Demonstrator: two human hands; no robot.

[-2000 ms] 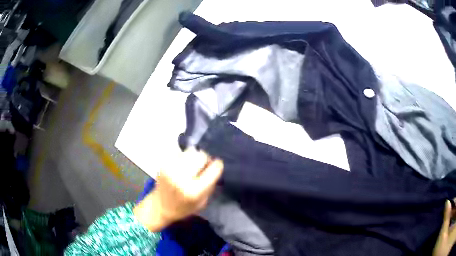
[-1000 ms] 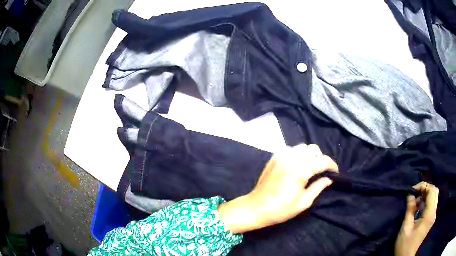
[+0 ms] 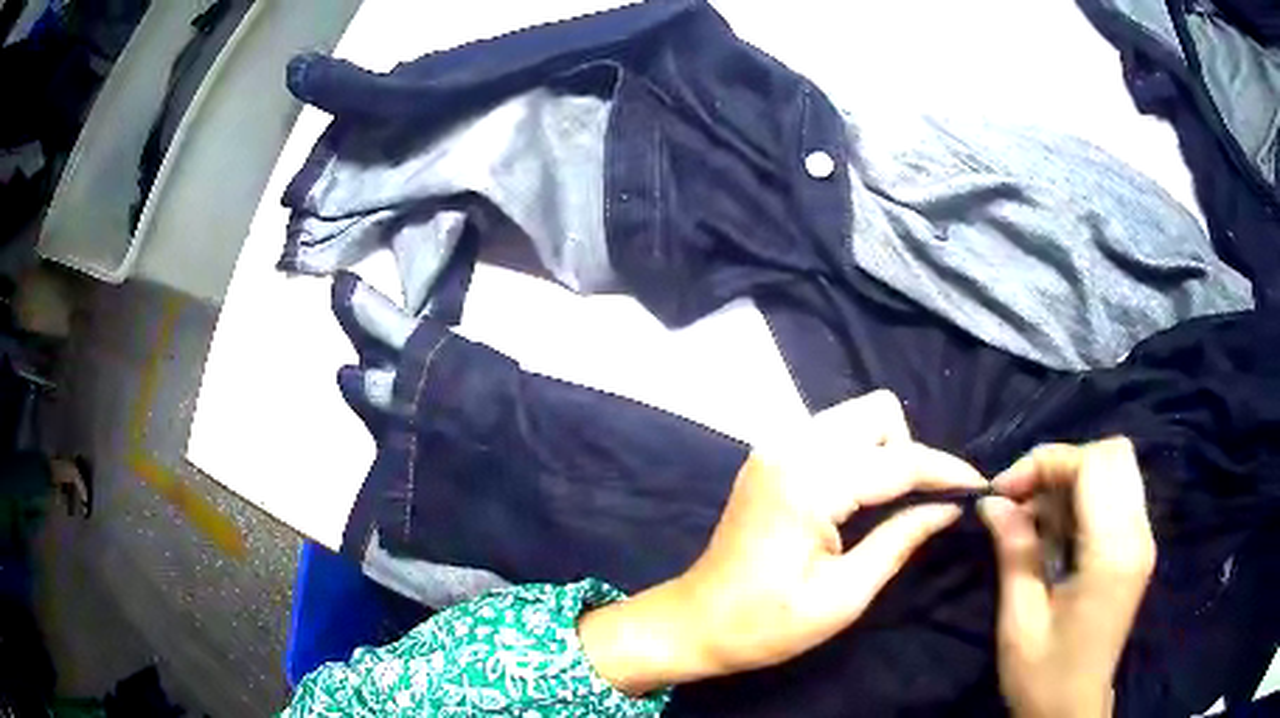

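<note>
A dark navy denim garment with grey inside cloth lies across the white table, its sleeve and cuff pointing left. A round white-silver button shows on its upper part. My left hand pinches a narrow fold of the dark cloth between thumb and fingers. My right hand meets it at the same fold, thumb and finger closed on the cloth. The fingertips nearly touch. Whether my right hand also holds a tool cannot be told.
The white table has its edge at the left. A pale bin stands at the upper left above a speckled floor with a yellow line. A blue crate is below the table edge. Another dark garment lies at the upper right.
My left hand has moved from the cuff to the right along the garment and grips a fold. My right hand has come in from the right edge to meet it. The view has shifted.
</note>
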